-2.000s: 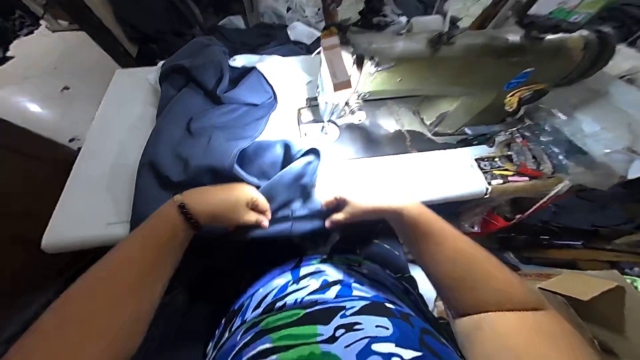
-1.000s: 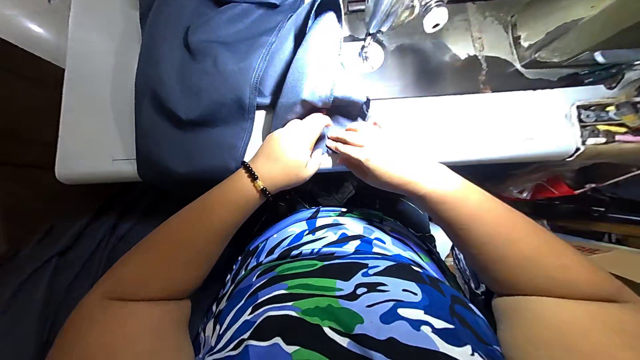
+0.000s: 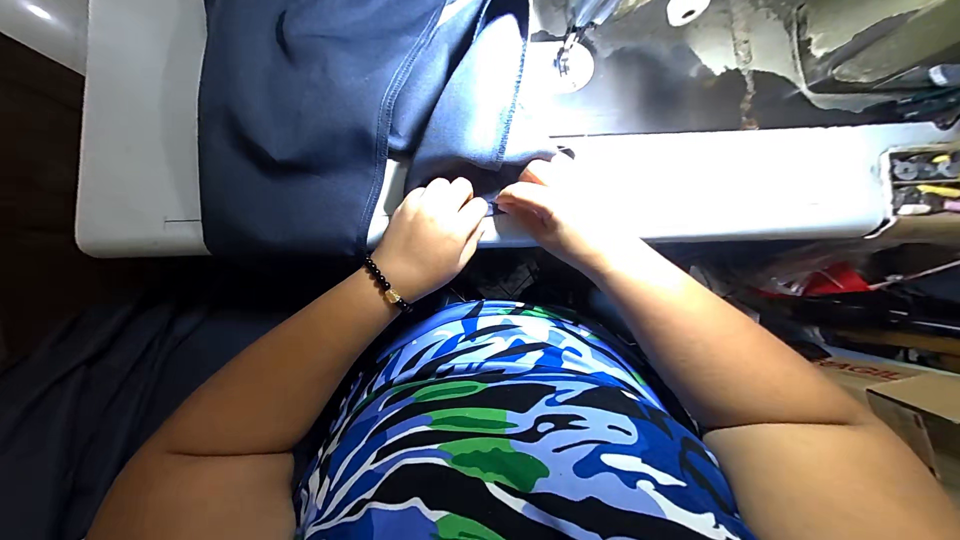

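Observation:
Dark blue cloth (image 3: 300, 127) with stitched seams lies over the left part of the white sewing table (image 3: 720, 184) and hangs past its front edge. My left hand (image 3: 439, 229), with a beaded bracelet at the wrist, pinches the lower edge of a fold near the table's front. Close beside it on the right, my right hand (image 3: 551, 206) grips the same edge between thumb and fingers; strong light washes out part of it. Beyond the hands, the presser foot (image 3: 566, 60) of the sewing machine stands over a round plate, with the cloth to its left.
The machine's green body (image 3: 885, 45) fills the upper right. A tray (image 3: 926, 180) of bobbins and small items is set in the table's right end. A cardboard box (image 3: 915, 405) sits low on the right, below a red item (image 3: 836, 279). Dark fabric (image 3: 97, 420) hangs at lower left.
The view has moved closer to the table. Two seconds ago my hands were farther apart on the cloth's edge; now they are close together, and the cloth is arranged differently.

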